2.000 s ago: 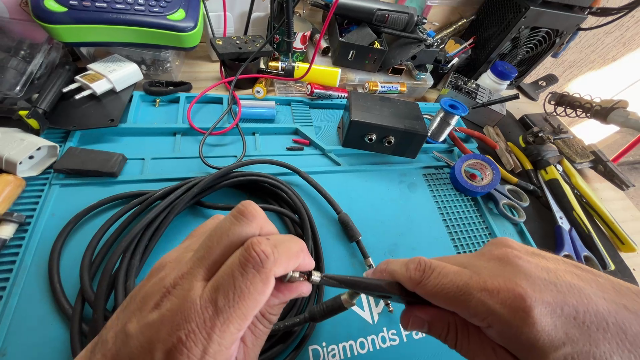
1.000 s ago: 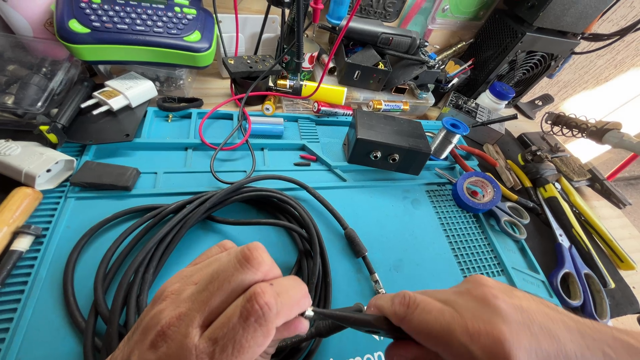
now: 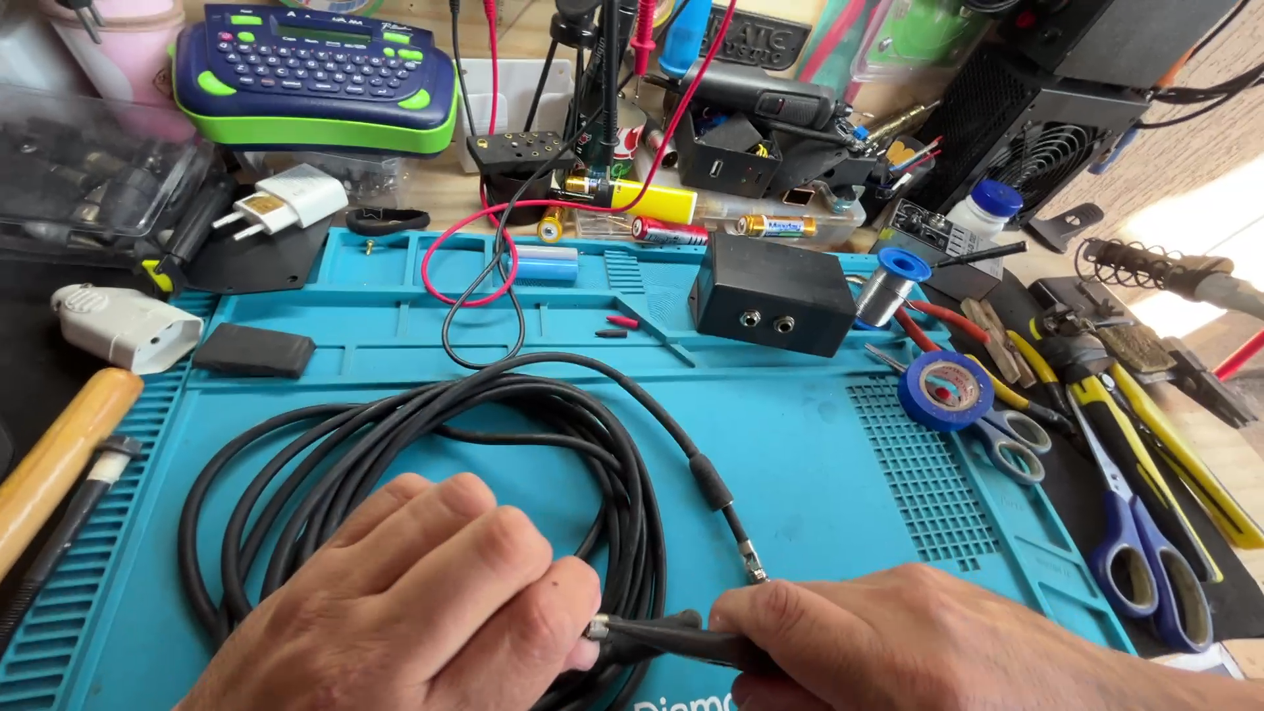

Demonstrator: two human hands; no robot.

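Observation:
My left hand (image 3: 444, 602) is closed at the lower middle around a small metal connector (image 3: 598, 626), most of it hidden by the fingers. From the right, my right hand (image 3: 869, 632) grips a dark, tapering tool (image 3: 681, 637) whose tip meets that connector; its exact kind cannot be told. Beneath and behind the left hand lies a coiled black cable (image 3: 632, 474) on the teal silicone work mat (image 3: 770, 444). One cable end, with a bare metal plug part (image 3: 750, 559), reaches down to the right thumb. A black box with two jacks (image 3: 775, 296) sits farther back.
Blue tape (image 3: 945, 391), a solder spool (image 3: 892, 286), scissors (image 3: 1150, 563) and yellow-handled tools (image 3: 1175, 444) lie on the right. White plug adapters (image 3: 128, 328) and a wooden handle (image 3: 69, 459) are at left. A label maker (image 3: 316, 79), batteries (image 3: 671, 232) and test leads are at the back.
The view has shifted, so the hands sit lower in it. The metal connector shows less between the left fingers than two seconds ago. Both hands keep their holds.

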